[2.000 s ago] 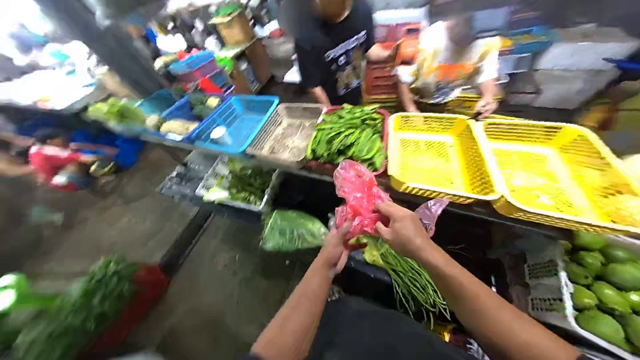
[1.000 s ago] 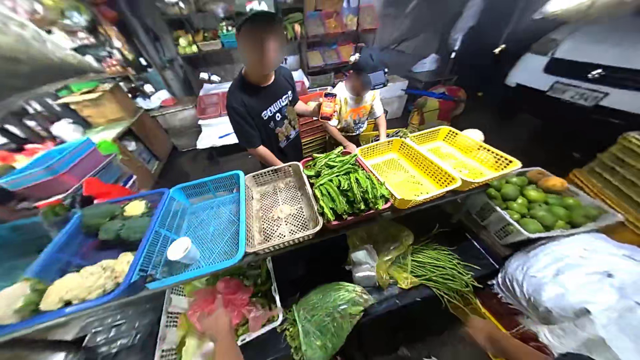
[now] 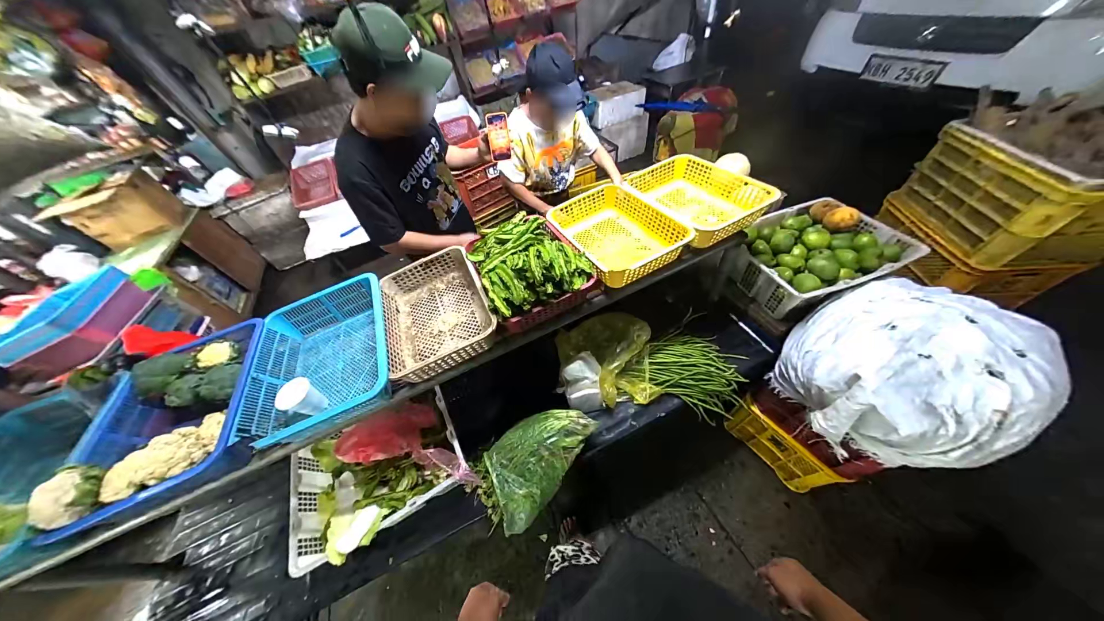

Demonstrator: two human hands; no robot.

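At the bottom edge my left hand (image 3: 485, 601) hangs low, partly cut off, with nothing seen in it. My right hand (image 3: 787, 580) is lower right of centre, fingers loosely curled, apart from everything. Between and above them, a green vegetable bundle in clear plastic (image 3: 536, 466) lies on the lower shelf. A crumpled red plastic bag (image 3: 385, 433) rests on leafy greens in a white crate (image 3: 306, 517). Long green beans (image 3: 690, 371) lie partly inside a yellowish plastic bag (image 3: 634, 366).
Above stand a blue basket (image 3: 332, 332), a beige basket (image 3: 438, 315), green winged beans (image 3: 530, 263) and yellow baskets (image 3: 621, 235). Two people stand behind, one holding a phone (image 3: 498, 136). At right are a crate of green fruit (image 3: 815, 259), a large white sack (image 3: 923, 371) and stacked yellow crates (image 3: 992, 207).
The red bag, in my hands two seconds ago, now lies on the greens in the white crate. My left hand has drawn back from it. The view has shifted.
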